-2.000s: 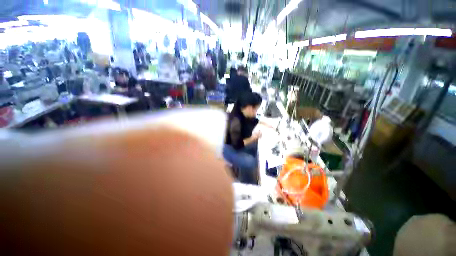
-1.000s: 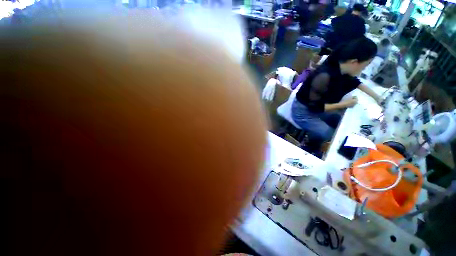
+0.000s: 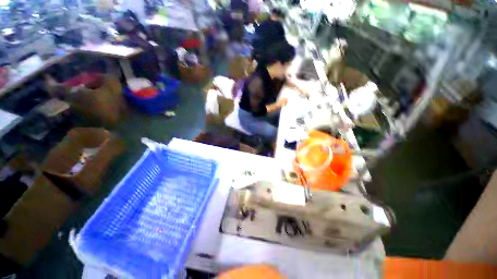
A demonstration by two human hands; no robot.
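A blue plastic basket [image 3: 147,212] with slatted sides stands on the left end of the white machine table [image 3: 210,223] and looks empty. An industrial sewing machine [image 3: 305,218], beige-white, is beside it on the right. A bright orange bag or cover [image 3: 324,162] lies behind the machine head. Neither of my hands shows. A blurred bare part of an arm and an orange strip, perhaps a sleeve, are cut off at the lower right edge. Another orange patch is cut off at the bottom edge.
A person in black [image 3: 261,95] sits at the machine line ahead, with another person [image 3: 270,35] behind. Open brown cartons [image 3: 82,163] and a blue basket [image 3: 152,98] with white and red items stand on the green floor [image 3: 185,122] at left. An aisle runs at right.
The large blurred skin-coloured shape that filled the left side is gone, and the blue basket now shows there. The view has swung, so the seated person and machine appear further left than one second ago.
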